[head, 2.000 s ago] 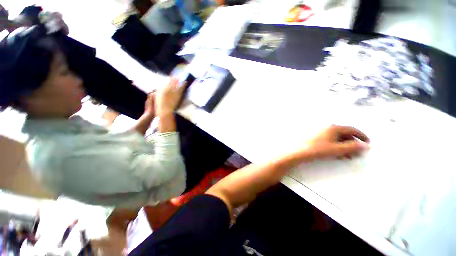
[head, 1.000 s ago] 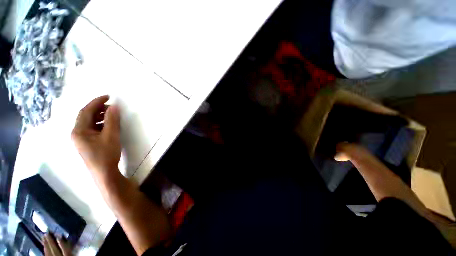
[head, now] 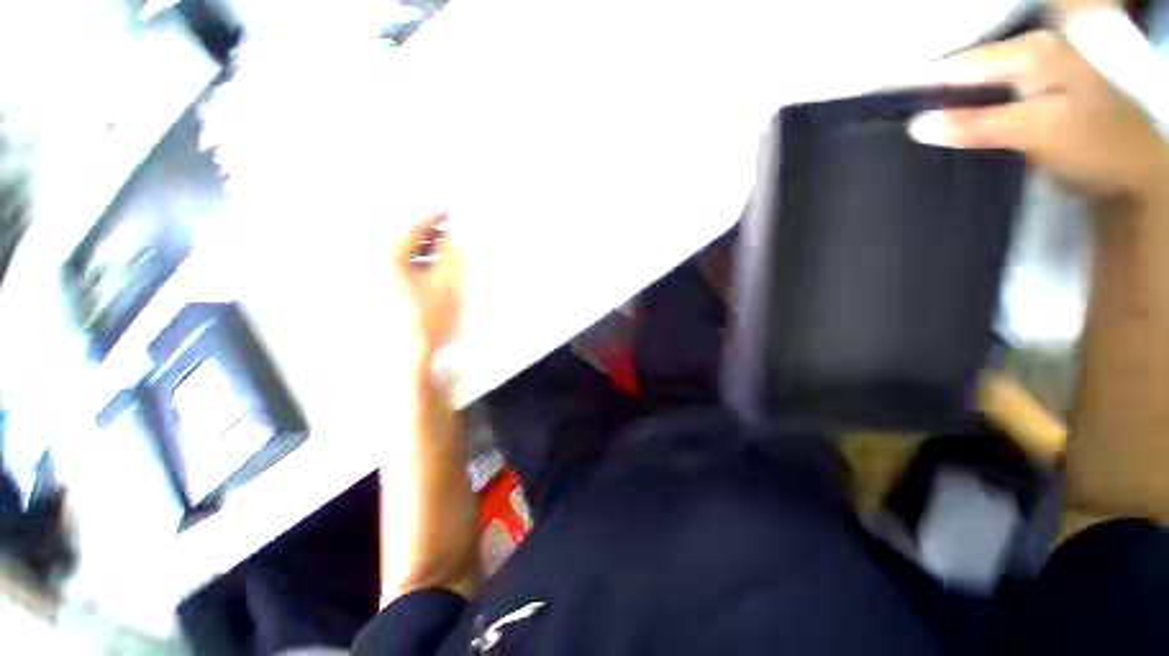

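Note:
My right hand [head: 1070, 109] holds a black box base [head: 885, 269] by its top edge at the right of the view. The base is open and looks empty inside, and it is blurred. It is off the table, above the front edge. My left hand [head: 433, 263] is over the white table [head: 603, 167], with fingers curled. A small whitish bit shows at its fingertips, too blurred and overexposed to name.
A black box with a white insert [head: 218, 404] lies on the table at the left. A brown carton [head: 1019, 417] with dark contents is below the base at the right. A red stool [head: 504, 513] shows under the table.
My right hand has come up out of the carton with the black box base in it. The view has swung, so the cable pile has largely left the clear part of the picture.

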